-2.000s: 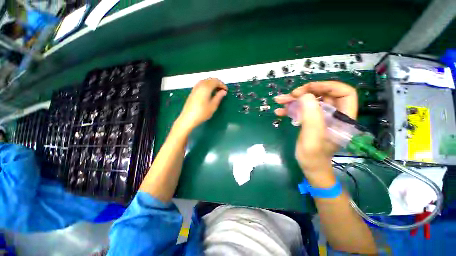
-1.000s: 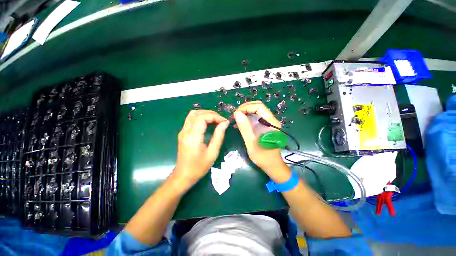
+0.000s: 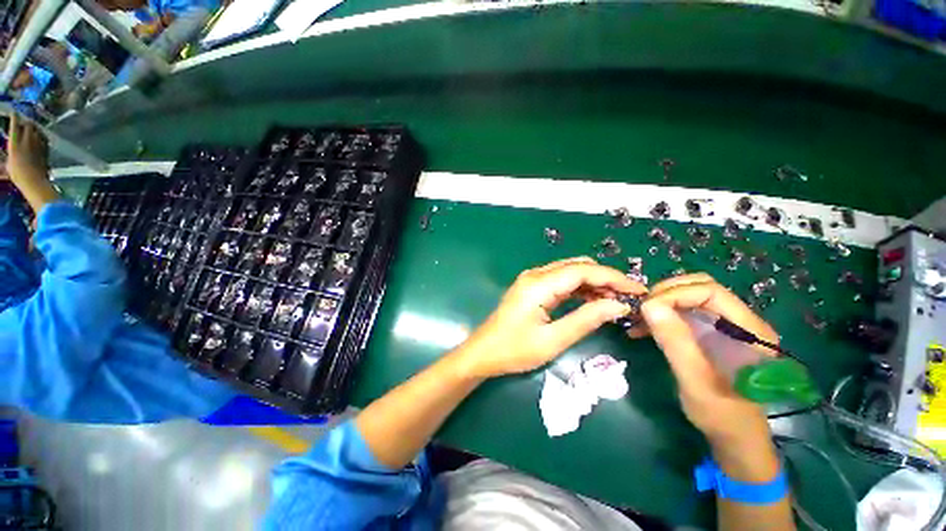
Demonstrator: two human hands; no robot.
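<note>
My left hand [image 3: 555,316] holds a small dark component [image 3: 630,304] between thumb and fingertips. My right hand [image 3: 711,337] is closed around the dispensing syringe [image 3: 730,348], whose pinkish barrel shows partly between the fingers. Its green adapter head [image 3: 778,383] points back toward the lower right. The syringe's front end is at the component; the needle tip is hidden by my fingers. More small components [image 3: 744,206] lie scattered on the green mat beyond my hands. A crumpled white wipe [image 3: 581,393] lies below my hands.
Stacked black blister trays [image 3: 296,244] with filled pockets stand at the left. The grey dispensing controller [image 3: 913,322] is at the right edge, cut off. A clear hose [image 3: 871,423] and white paper [image 3: 905,505] are at lower right. A neighbouring person's blue sleeve [image 3: 78,332] is at the left.
The view has turned left since one second ago. Two seconds ago my hands were apart, the left one without a visible component; now they meet at the component.
</note>
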